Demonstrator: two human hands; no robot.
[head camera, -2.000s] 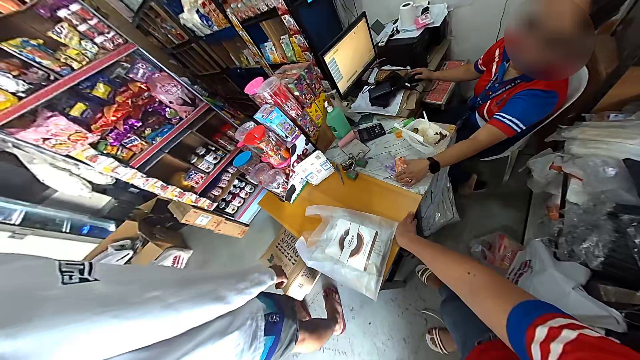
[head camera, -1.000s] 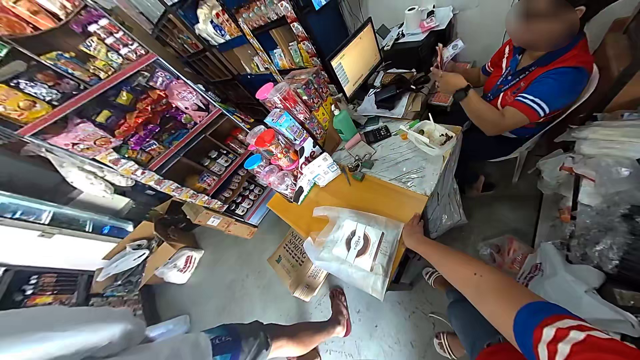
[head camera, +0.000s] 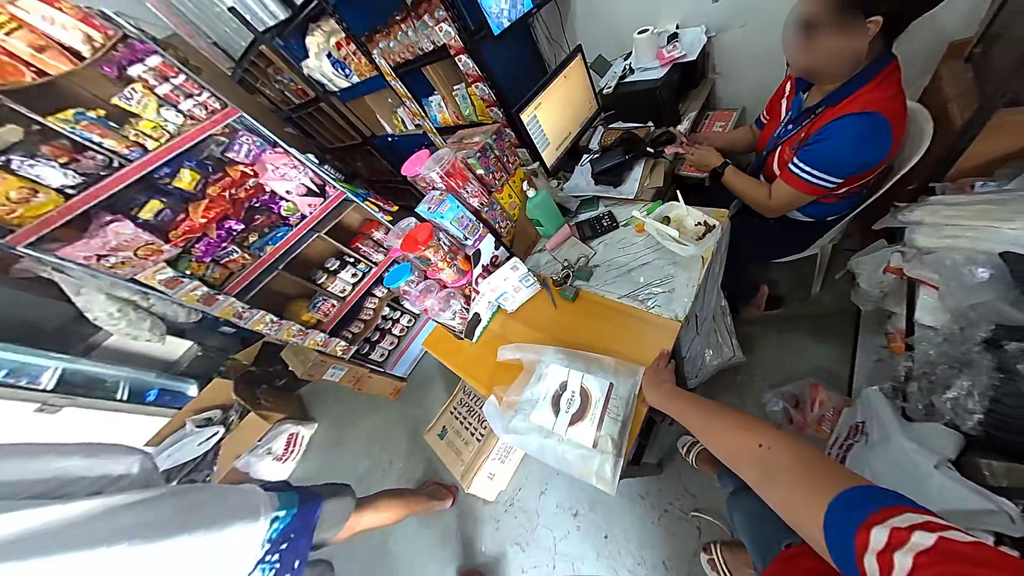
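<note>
From the lower right my right arm, in a red, blue and white sleeve, reaches to the desk. My right hand (head camera: 660, 379) rests on the edge of the yellow wooden desktop (head camera: 584, 324), close beside the bag's right side; no object shows in its grasp. A translucent white plastic bag (head camera: 512, 412) lies over the desk's front part and overhangs it. Inside it is a flat white package (head camera: 588, 400) with a brown coffee-cup picture. Keys with a green padlock (head camera: 568, 292) lie farther back. My left hand is not in view.
A co-worker (head camera: 832, 152) sits behind the desk near a monitor (head camera: 558, 108) and a food container (head camera: 680, 226). Candy jars (head camera: 436, 248) line the desk's left side. Beneath stands a cardboard box (head camera: 460, 432). Another person's leg (head camera: 400, 512) is at lower left.
The person in the grey shirt has moved left, and the hand that was by the bag is gone from it. The co-worker's hands have left the keyboard area and desktop and come together.
</note>
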